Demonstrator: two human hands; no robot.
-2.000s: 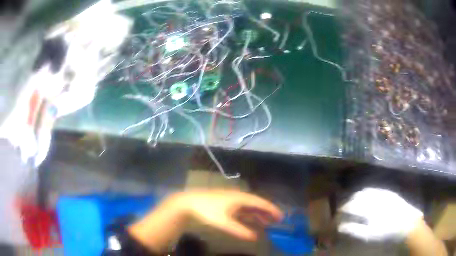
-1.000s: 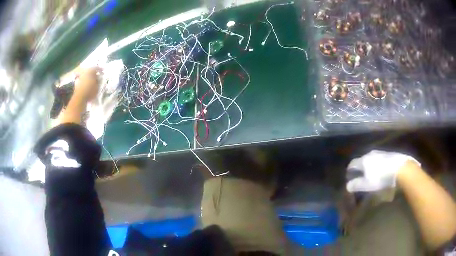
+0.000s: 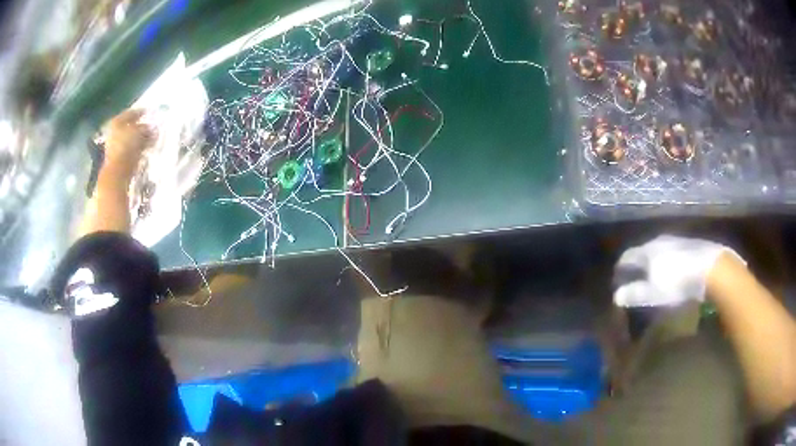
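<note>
My bare left hand (image 3: 129, 131) is at the far left of the bench, at the left edge of the crumpled white plastic bag (image 3: 171, 161). Its fingers are blurred, and a dark slim thing shows beside it; I cannot tell whether it is held. My right hand (image 3: 665, 272), in a white glove, is below the bench edge at the right, fingers curled; whether it holds anything is not clear. Tangled lead wires (image 3: 384, 144) with green ring boards (image 3: 290, 173) lie on the bench right of the bag.
A clear blister tray (image 3: 641, 193) with copper-orange stators (image 3: 608, 142) is on the bench at the right. Some wires hang over the front edge. Blue objects (image 3: 550, 379) show below the bench, around my legs. A small green piece (image 3: 707, 309) shows by my right wrist.
My left hand has moved from over my lap to the bag at the far left. My gloved right hand stays below the bench edge. The view has shifted.
</note>
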